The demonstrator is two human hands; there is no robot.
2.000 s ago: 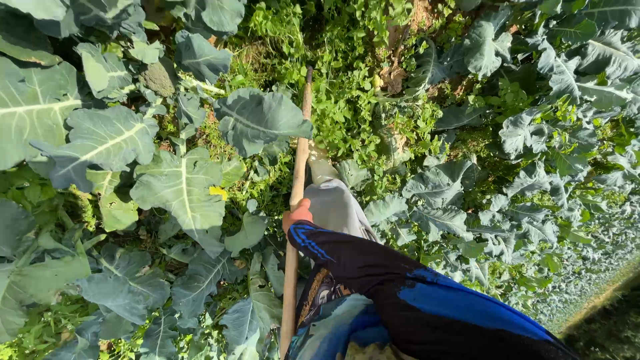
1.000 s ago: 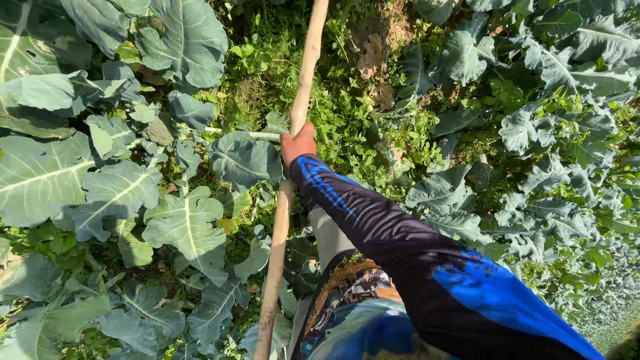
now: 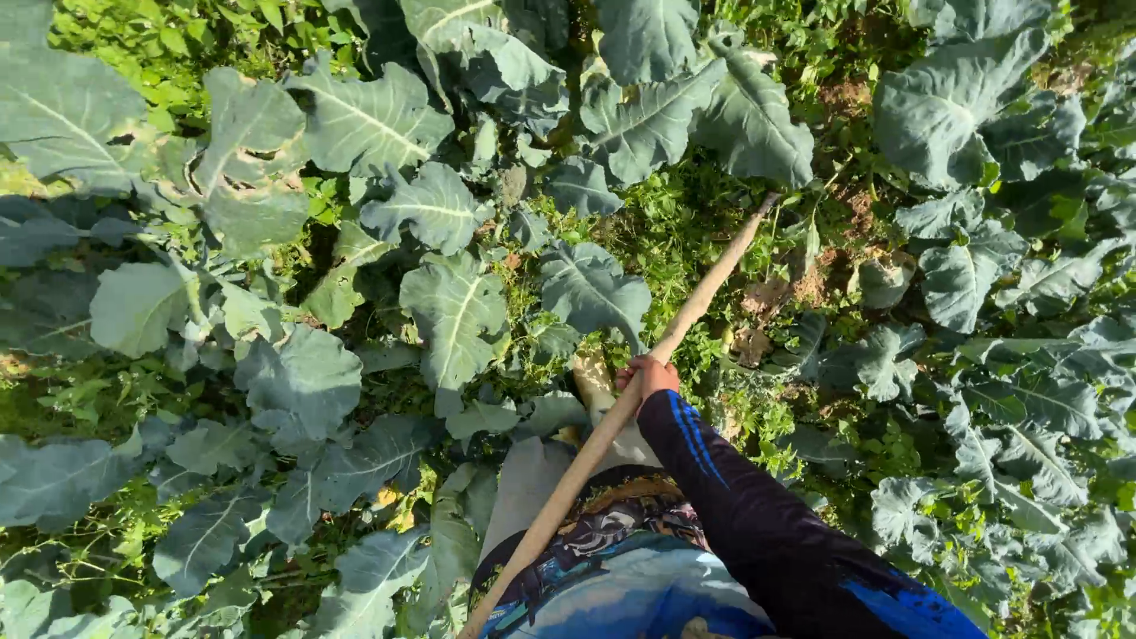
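Observation:
My right hand (image 3: 652, 377), at the end of a black and blue sleeve, is closed around a long wooden pole (image 3: 710, 286). The pole runs slantwise from the bottom edge beside my body up to the right. Its far end, which looks dark, reaches into low green weeds (image 3: 661, 222) between the rows; whether a blade is fixed there is hidden. Just left of my hand a broad brassica leaf (image 3: 593, 288) spreads close to the pole. My left hand is out of view.
Broad-leaved brassica plants stand to the left (image 3: 453, 324) and to the right (image 3: 945, 111). Bare reddish soil (image 3: 809, 282) shows among weeds at the right. My light boot (image 3: 596, 382) is on the ground behind the pole, partly covered by leaves.
The pole, nearly upright in the earlier frames, now slants more to the right. Its far end, beyond the top edge one second ago, is back in view. The view has shifted.

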